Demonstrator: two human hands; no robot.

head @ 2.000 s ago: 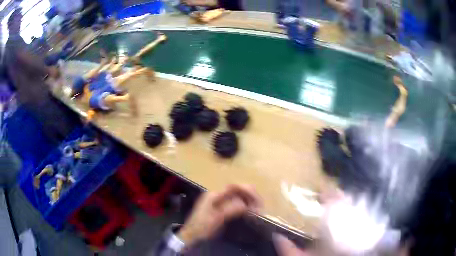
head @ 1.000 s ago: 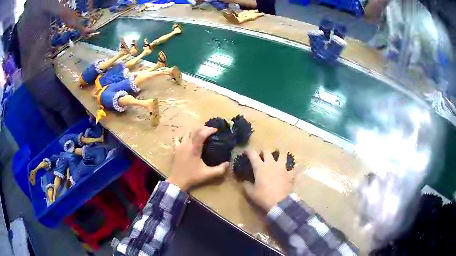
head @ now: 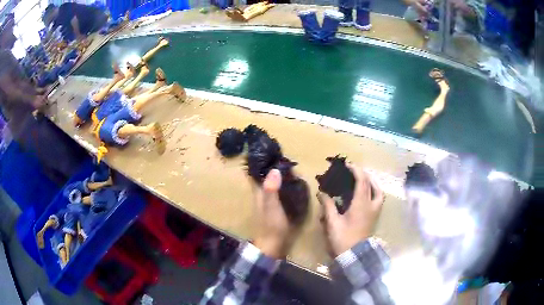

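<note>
Several black spiky hair pieces lie in a row on the tan worktop. My left hand is against the near end of that row, at a dark hair piece; the hand is blurred and I cannot tell if it grips. My right hand holds another hair piece between thumb and fingers, its dark hollow side showing. One more hair piece lies further right, beside the glare.
Blue-shorts lower bodies lie at the left bench end. A blue crate of them and red stools stand below. A single leg lies on the green belt. Glare hides much at right.
Both hands have shifted right along the worktop. My right hand has taken hold of a hair piece. The view has swung right, bringing the single leg back into sight.
</note>
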